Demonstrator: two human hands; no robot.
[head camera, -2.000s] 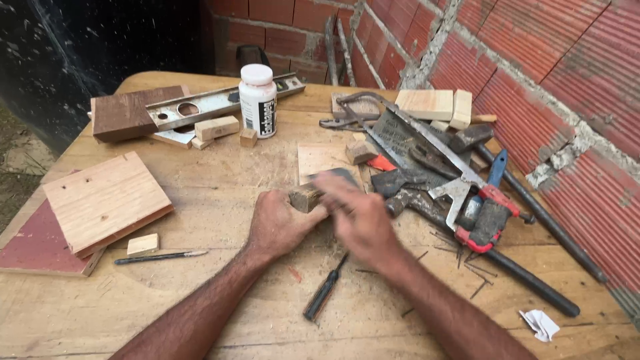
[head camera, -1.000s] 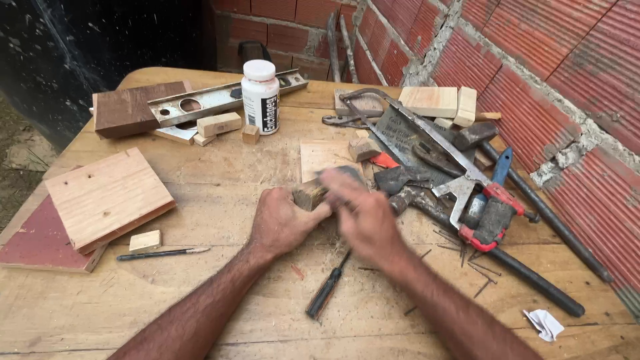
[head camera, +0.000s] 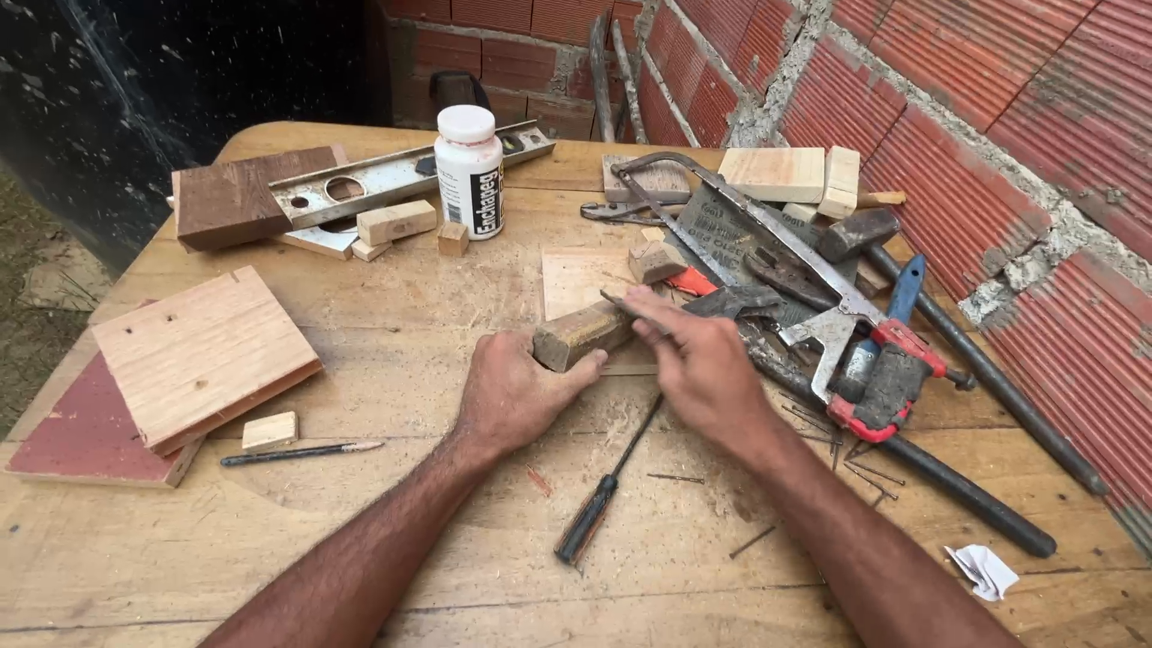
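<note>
My left hand (head camera: 517, 391) grips the near end of a wooden block (head camera: 585, 335) with a dusty, darker face. Over the block's right end, my right hand (head camera: 697, 360) holds a thin dark flat piece (head camera: 630, 310), perhaps sandpaper, mostly hidden by the fingers. Beneath and behind the block lies a pale flat board (head camera: 576, 274). A small wood offcut (head camera: 655, 260) sits just beyond my right fingers. The shaft of a screwdriver (head camera: 589, 517) with a black handle points up toward my right hand.
A hacksaw (head camera: 810, 270), a hammer (head camera: 859, 236), pliers (head camera: 625, 211) and several nails (head camera: 855, 463) lie at right. A white bottle (head camera: 469, 171), a spirit level (head camera: 360, 193) and a brown block (head camera: 243, 198) stand behind; stacked boards (head camera: 207, 355) and a pencil (head camera: 301, 453) lie left.
My right hand, blurred over the block in the earlier frames, now shows sharply at its right end, with the thin dark piece visible. My left hand keeps its grip on the block.
</note>
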